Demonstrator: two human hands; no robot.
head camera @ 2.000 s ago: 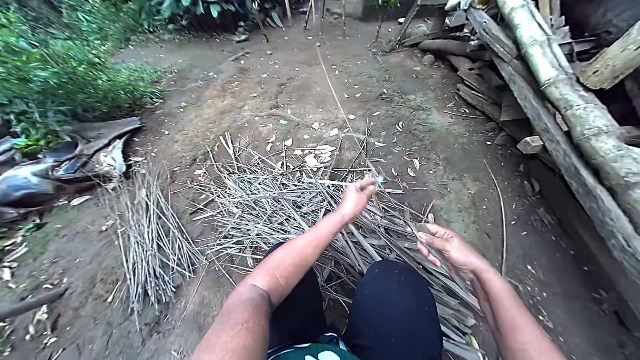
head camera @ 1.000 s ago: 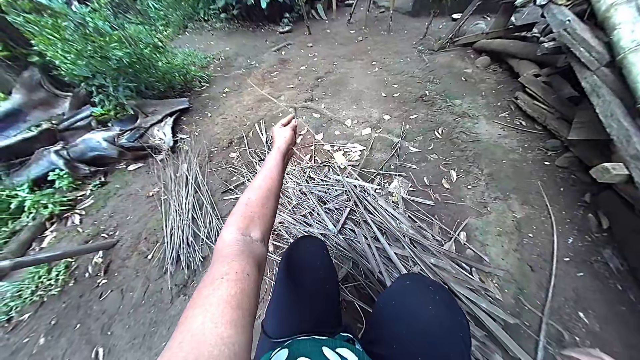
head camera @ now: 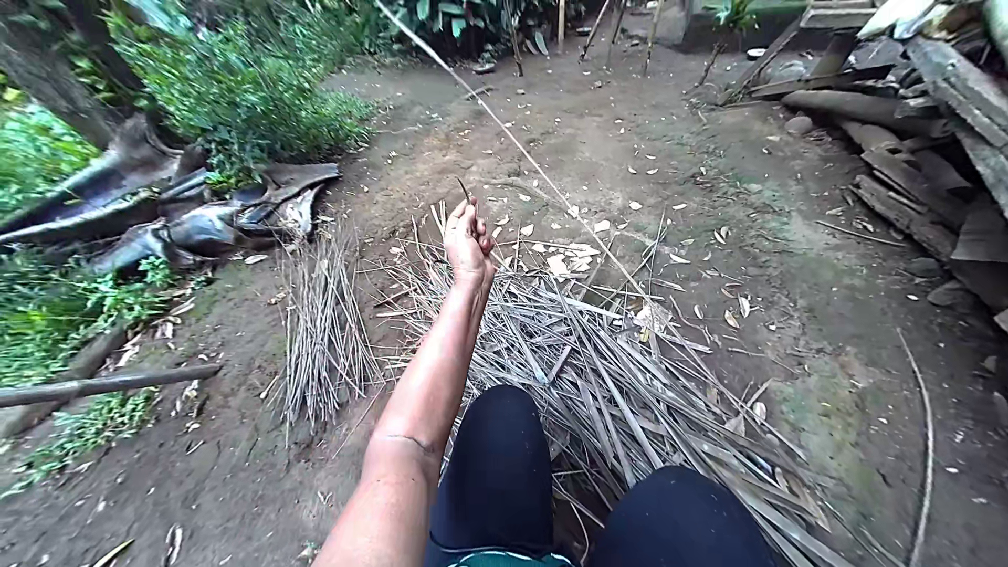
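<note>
My left hand reaches forward over the far left edge of a heap of dry leaf strips and thin sticks. Its fingers are closed on a small, thin dark piece, perhaps a blade or a stick end; which cannot be made out. My right hand is out of view. A long pale thin strip runs slantwise from the top of the view down to the heap, to the right of my left hand. Left of the heap lies a separate bundle of thin sticks on the bare soil.
Dark dry sheaths and green plants are at the left, with a pole below them. Stacked old wood stands at the right. A long curved stick lies on the ground at the right.
Two seconds ago both hands were over the heap; my right hand has since left the view. My left arm has swung out to the left and forward. The view has shifted.
</note>
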